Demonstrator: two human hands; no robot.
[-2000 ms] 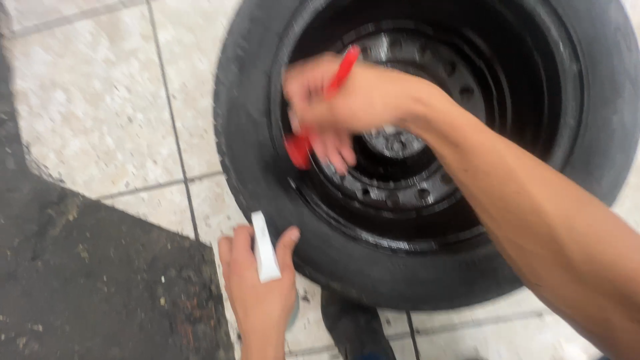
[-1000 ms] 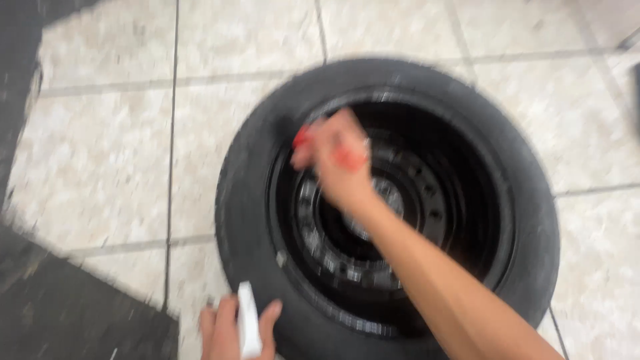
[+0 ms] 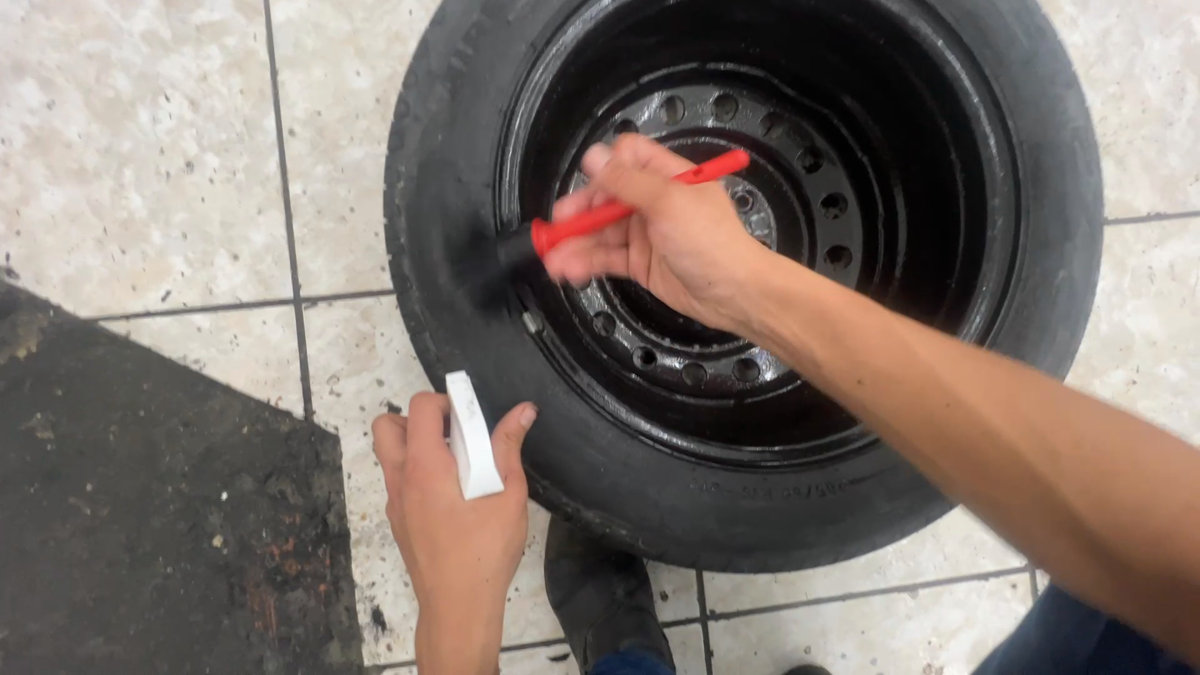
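My right hand [image 3: 656, 225] grips a red-handled brush [image 3: 586, 222] over the left side of the wheel. Its dark bristles are blurred and lie over the tire's sidewall near the rim edge. The tire [image 3: 450, 169] is mounted on a glossy black steel wheel [image 3: 675, 112] with round holes, lying flat. A small light-coloured piece [image 3: 532, 322] sits at the rim edge just below the brush. At the tire's lower left, my left hand [image 3: 459, 487] has a white object [image 3: 473, 441], perhaps the top of a sprayer or bottle, between thumb and fingers; the rest of it is hidden.
Light floor tiles [image 3: 141, 141] with dark joints lie under the tire. A dark, worn mat or floor patch [image 3: 169, 525] fills the lower left. My dark boot [image 3: 600, 591] stands against the tire's bottom edge, and a blue trouser leg [image 3: 1078, 628] shows at lower right.
The brush in my right hand has moved along the rim's left side, from the upper left one second ago down to near the light piece. My left hand keeps the white object. The view has shifted.
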